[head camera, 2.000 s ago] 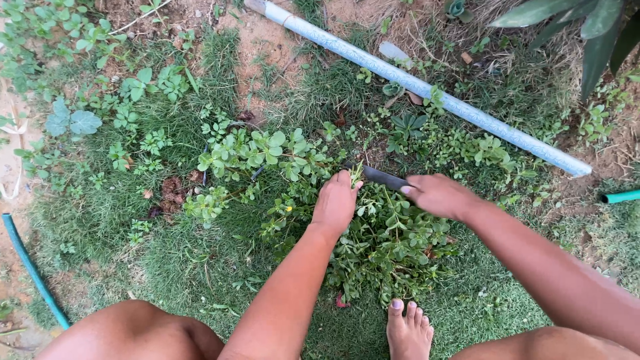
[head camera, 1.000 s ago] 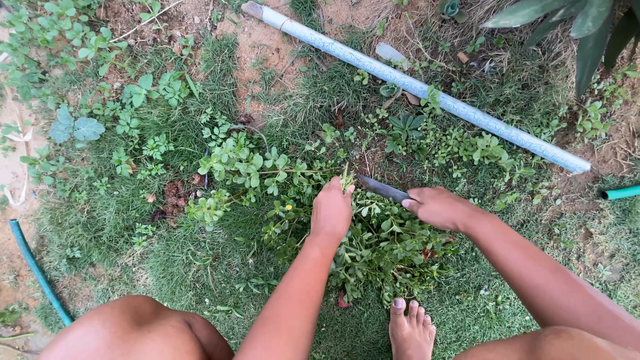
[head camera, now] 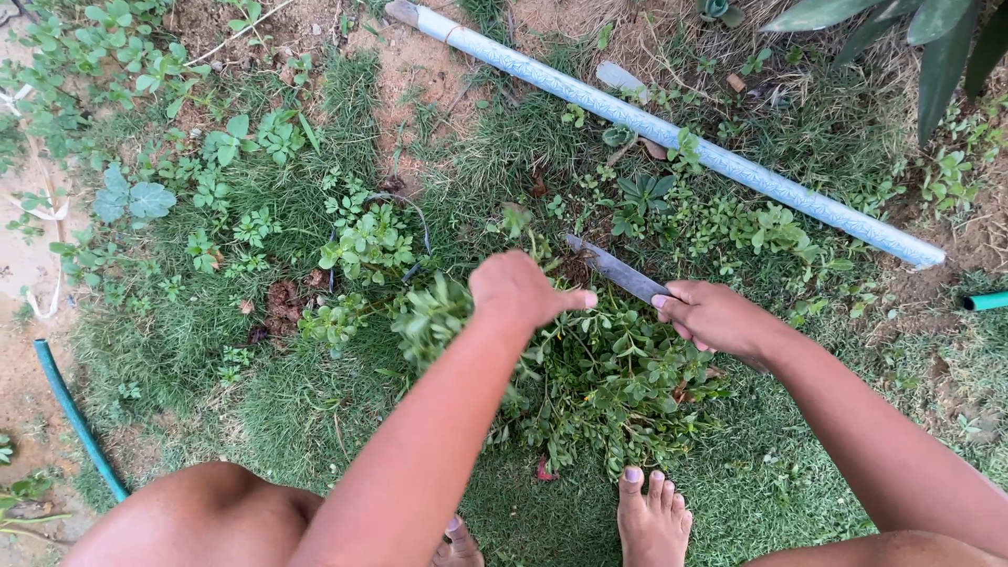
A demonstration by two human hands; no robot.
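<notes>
My right hand [head camera: 705,319] grips the near end of a dark metal knife blade [head camera: 618,269], whose tip lies at a tuft of roots and soil [head camera: 575,269]. My left hand [head camera: 520,291] is just left of that tip, thumb stretched to the right, over leafy green stems [head camera: 433,319] that are blurred by motion. Whether its curled fingers hold a stem is hidden. Below both hands a heap of leafy low plants [head camera: 622,386] lies on the grass, above my bare foot [head camera: 655,520].
A pale blue patterned pole [head camera: 669,134] lies slantwise across the top. A green hose [head camera: 75,417] runs at the lower left, and another green tube end [head camera: 988,301] shows at the right edge. Long-leaved foliage [head camera: 945,63] hangs at the upper right. Weeds [head camera: 260,228] grow at the left.
My left hand has opened its thumb outward, and leafy stems beneath it have shifted down-left. Roots and soil now show at the knife tip. My right hand still holds the knife.
</notes>
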